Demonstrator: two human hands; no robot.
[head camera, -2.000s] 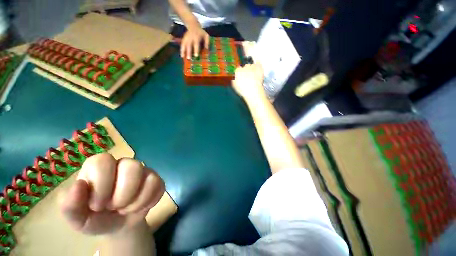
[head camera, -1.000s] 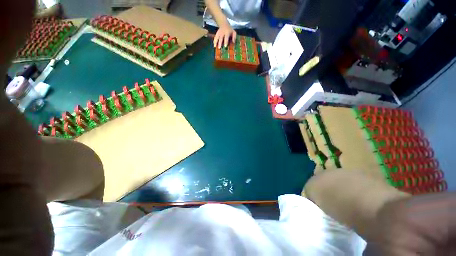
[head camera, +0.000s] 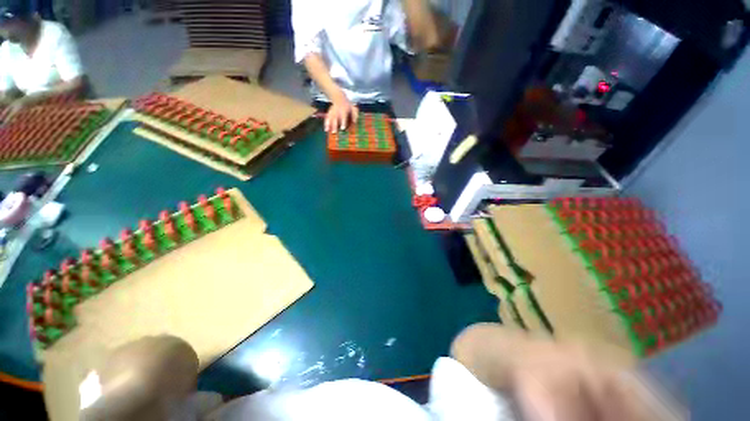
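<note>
A cardboard sheet (head camera: 201, 284) lies on the green bench mat at left, with green circuit boards and red loops (head camera: 136, 247) in rows along its far edge. My left hand or forearm (head camera: 152, 372) shows as a blurred rounded shape over the sheet's near edge; its fingers cannot be made out. My right hand (head camera: 588, 386) is blurred at the bottom right, in front of the near edge of the right stack. Whether it holds anything cannot be told. The right stack (head camera: 547, 247) carries many boards with red loops.
A co-worker's hand (head camera: 341, 113) rests on the orange-red fixture tray (head camera: 360, 154), filled with green. Another loaded stack (head camera: 210, 97) is at far left, with a second person (head camera: 49, 53) behind. A machine (head camera: 567, 148), a red knotted piece (head camera: 425, 200) and a white round piece (head camera: 434, 215) are at right.
The camera view has shifted and tilted up. The arm that filled the left side is lower now. My right hand has moved from the far right towards the middle. The co-worker's second arm is raised.
</note>
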